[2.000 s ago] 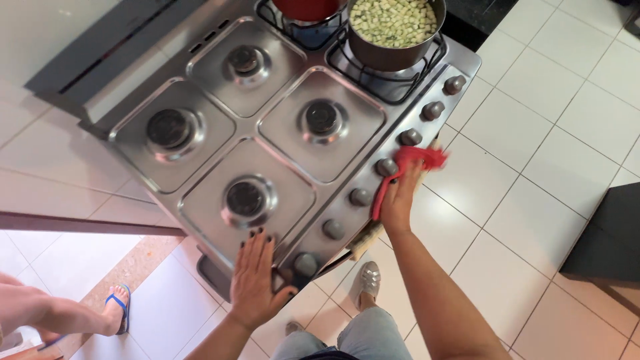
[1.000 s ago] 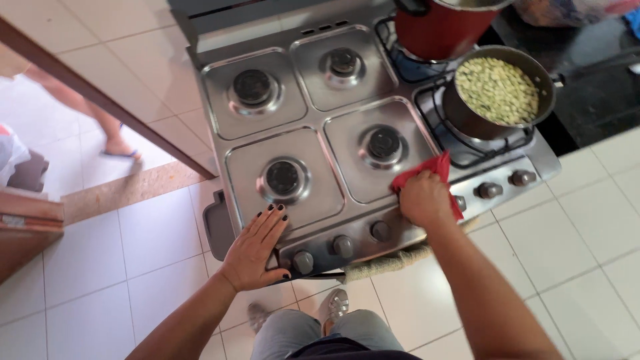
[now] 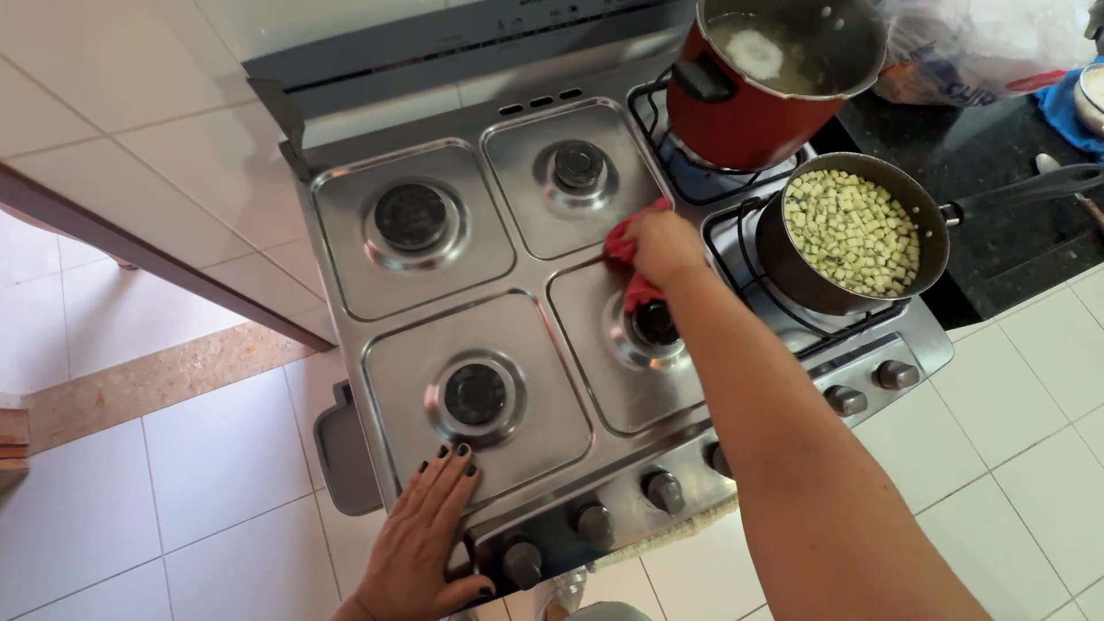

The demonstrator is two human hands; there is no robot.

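My right hand grips a red cloth and presses it on the steel stovetop, between the back middle burner and the front middle burner. A fold of the cloth hangs by the front middle burner, which my forearm partly covers. My left hand lies flat with its fingers apart at the front left corner, fingertips just below the front left burner. It holds nothing. Control knobs line the front edge.
On the right grates stand a red pot with liquid and a dark saucepan of diced pale green vegetable, its handle pointing right over a black countertop. A plastic bag lies behind. A wall edge is at left.
My right hand, with the red cloth, has moved from the knobs to the front edge of the stovetop and then farther back. My left hand stays at the front left corner. The view has shifted.
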